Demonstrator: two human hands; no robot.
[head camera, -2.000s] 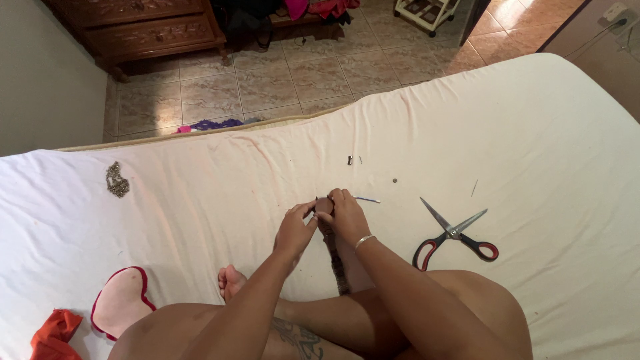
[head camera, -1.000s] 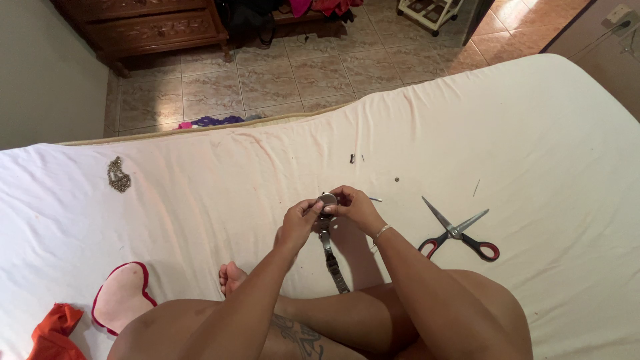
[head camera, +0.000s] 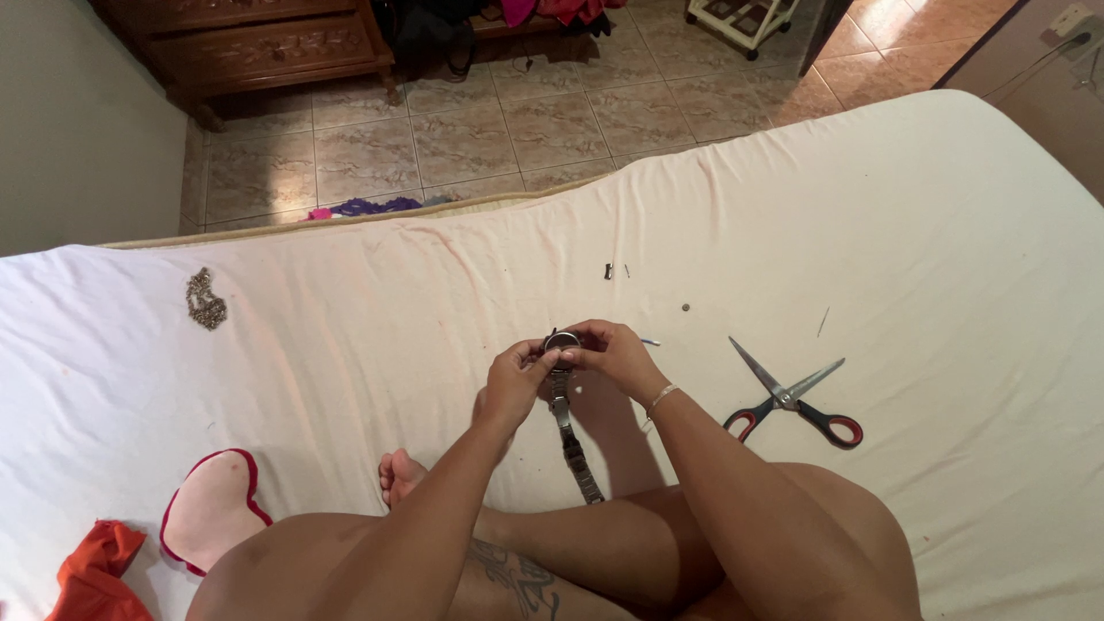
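Note:
Both my hands hold a wristwatch (head camera: 561, 341) by its round case, thumbs on the near side of the face. My left hand (head camera: 515, 379) grips the case's left edge, my right hand (head camera: 617, 355) its right edge. The metal watch band (head camera: 576, 453) hangs toward my crossed legs. A thin blue-and-white tool tip (head camera: 651, 342) sticks out beyond my right hand; the rest is hidden. Scissors with black-and-red handles (head camera: 787, 398) lie spread to the right. Past the watch lie a small dark metal link (head camera: 608, 271), a thin pin (head camera: 628, 271) and a tiny round piece (head camera: 686, 307).
A needle-like piece (head camera: 824, 322) lies above the scissors. At left are a bunched metal chain (head camera: 206, 302), a pink heart-shaped cushion with red trim (head camera: 211, 509) and an orange cloth (head camera: 99, 569). The bed sheet (head camera: 388, 362) is wrinkled; a wooden dresser (head camera: 267, 52) stands beyond.
The watch is turned so its round case shows more between my fingers than two seconds ago, and its band hangs in fuller view. The scissors and small parts lie where they were.

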